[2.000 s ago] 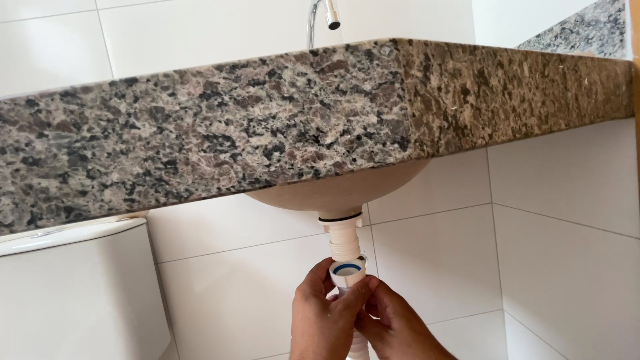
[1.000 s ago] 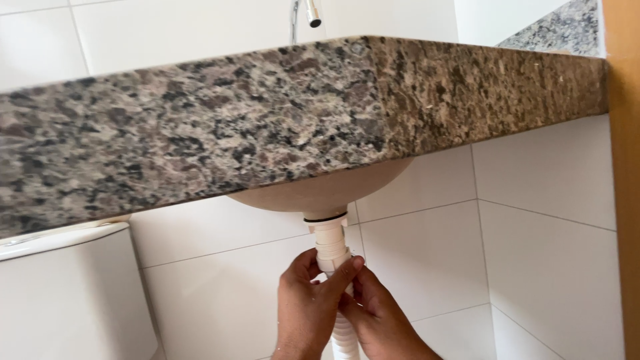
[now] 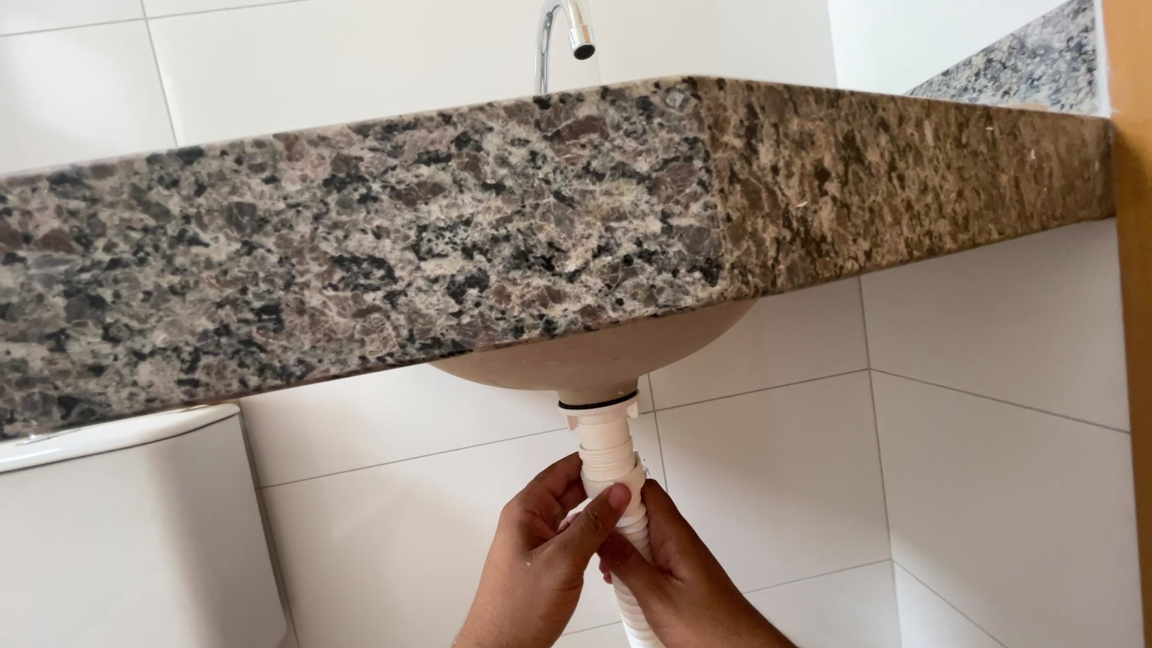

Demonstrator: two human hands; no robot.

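Note:
Under the sink basin [image 3: 594, 355] a white threaded plastic drain tailpiece [image 3: 605, 441] hangs down, with a dark seal ring at its top. My left hand [image 3: 549, 540] grips the white coupling nut [image 3: 615, 481] at the tailpiece's lower end, thumb across its front. Just below and to the right, my right hand [image 3: 670, 571] has its fingers around the top of the white corrugated drain hose [image 3: 634, 612]. The nut surrounds the lower end of the threads; how far it is engaged cannot be seen.
A thick granite countertop [image 3: 360, 261] spans the view above my hands. A chrome faucet [image 3: 567, 36] rises behind it. The white toilet tank [image 3: 126, 531] stands at lower left, tiled walls [image 3: 765, 477] lie behind, and a wooden edge [image 3: 1134, 270] runs down the right.
Two seconds ago the nut's open top with a blue ring showed below the tailpiece. Both hands have raised the nut and hose, and the nut now sits around the tailpiece's lower end.

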